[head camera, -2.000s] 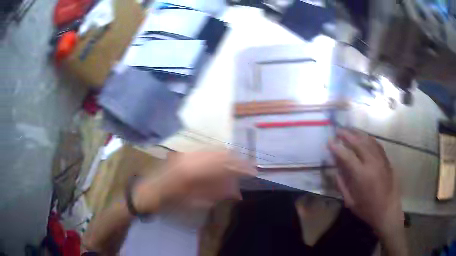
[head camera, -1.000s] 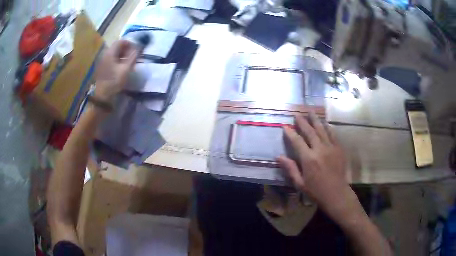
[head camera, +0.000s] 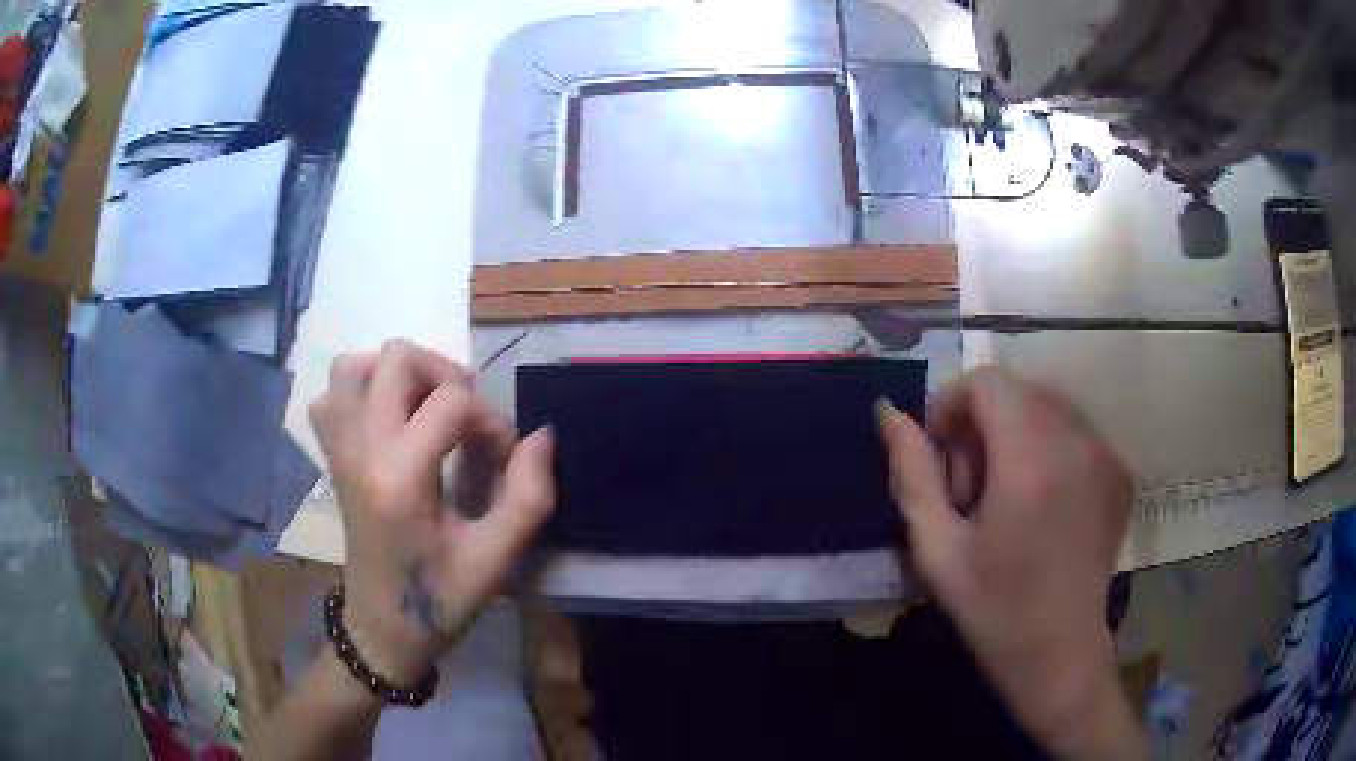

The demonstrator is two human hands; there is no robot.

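A black fabric piece [head camera: 721, 461] lies over the lower part of the clear sewing template [head camera: 521, 164], its top edge along the red edge strip [head camera: 699, 357]. My left hand [head camera: 424, 461] holds the piece's left end between thumb and fingers. My right hand [head camera: 1011, 506] holds its right end the same way. The brown guide strip [head camera: 714, 280] crosses the template's middle, above the fabric. The upper outline [head camera: 706, 86] shows uncovered. The lower outline is hidden under the fabric.
Stacks of grey-blue and dark fabric [head camera: 186, 416] lie at the left of the table. The sewing machine [head camera: 1175, 67] and its needle area are at upper right. The smartphone [head camera: 1315, 357] lies at the right. A cardboard box [head camera: 75, 193] is at far left.
My left hand has come back from the fabric stacks to the template. A black piece now covers the lower outline, and my right hand has moved from the plate to its right end.
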